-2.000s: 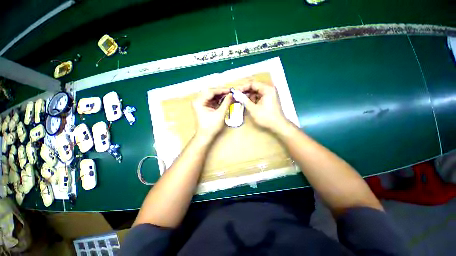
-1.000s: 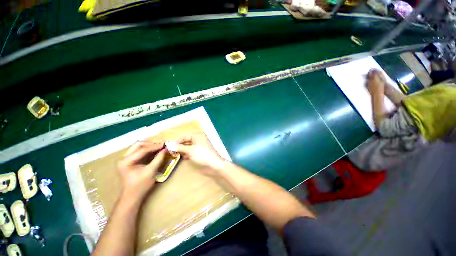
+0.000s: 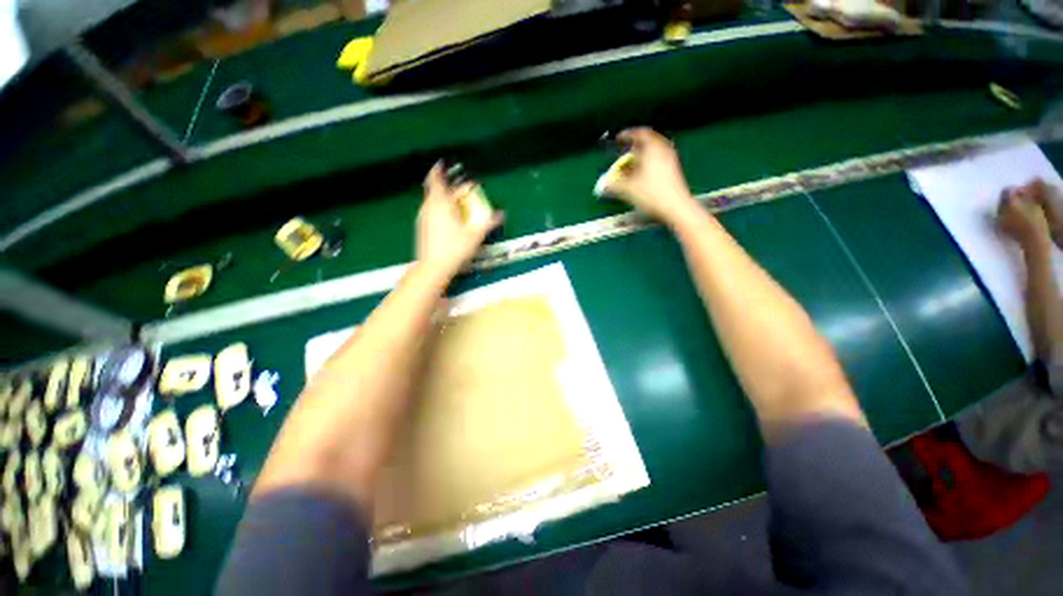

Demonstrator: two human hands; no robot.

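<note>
My left hand [image 3: 445, 228] is over the green conveyor, closed around a cream housing with a yellow face [image 3: 473, 205]; dark wires stick out at its top. My right hand [image 3: 655, 175] is also over the conveyor, further right, with its fingers on another cream and yellow housing [image 3: 616, 172]; a dark bit shows above it. Both are blurred, and I cannot tell whether the units touch the belt. The tan work mat [image 3: 490, 396] with its white border lies on the bench below my hands, partly behind my left forearm.
Two yellow-faced units [image 3: 298, 239] lie on the conveyor at the left. Many cream housings [image 3: 169, 520] and two dark-rimmed rings [image 3: 121, 368] crowd the bench's left end. A worn white rail [image 3: 746, 196] divides bench and conveyor. Another person's hands rest over a white mat [image 3: 991, 233] at right, near a red stool [image 3: 973, 489].
Both hands have left the mat, moved forward over the rail and apart, each now at a separate unit. The housing seen on the mat between my hands is gone from there. The view has shifted.
</note>
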